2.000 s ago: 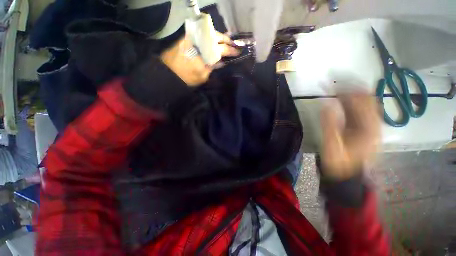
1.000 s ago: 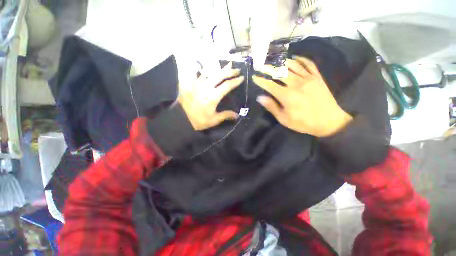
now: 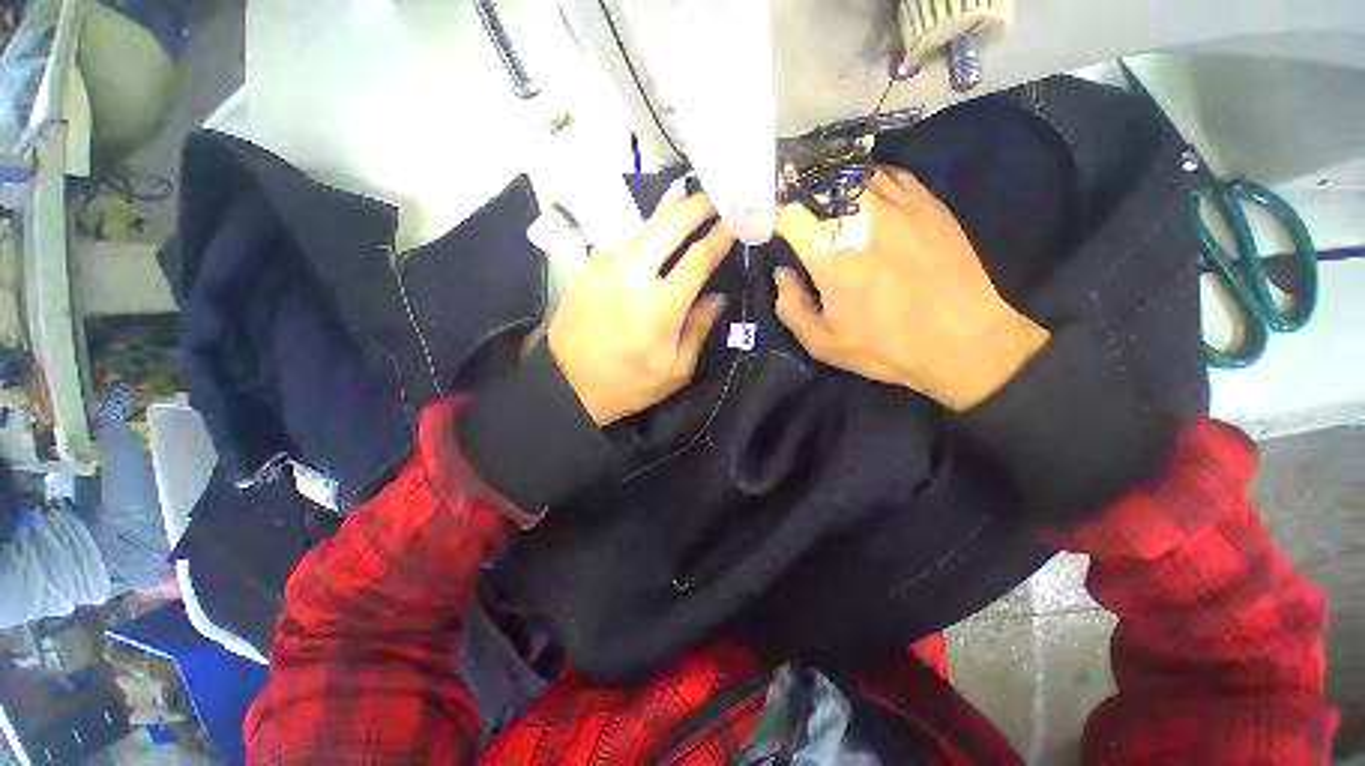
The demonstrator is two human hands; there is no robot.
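Note:
The dark garment (image 3: 838, 494) lies over the machine bed and my lap, with pale stitch lines and a tiny white tag (image 3: 741, 335) near the middle seam. My left hand (image 3: 636, 314) rests on the cloth left of the seam, fingers apart, fingertips near the needle area. My right hand (image 3: 906, 292) lies on the cloth right of the seam, fingers spread, fingertips beside the dark metal presser foot parts (image 3: 826, 168). Neither hand visibly pinches the cloth. The white machine head (image 3: 734, 105) partly hides the sewing point.
Green-handled shears (image 3: 1290, 258) lie on the table at the right, their blades hidden by cloth. A cream ribbed tension knob (image 3: 954, 18) is at the top. More dark cloth (image 3: 300, 314) is piled at the left over a white bin (image 3: 183, 464). Grey floor shows at the lower right.
My right hand came from the bare table onto the cloth beside the needle area. The garment was spread out, now reaching the shears. Over the last second, both hands have barely moved.

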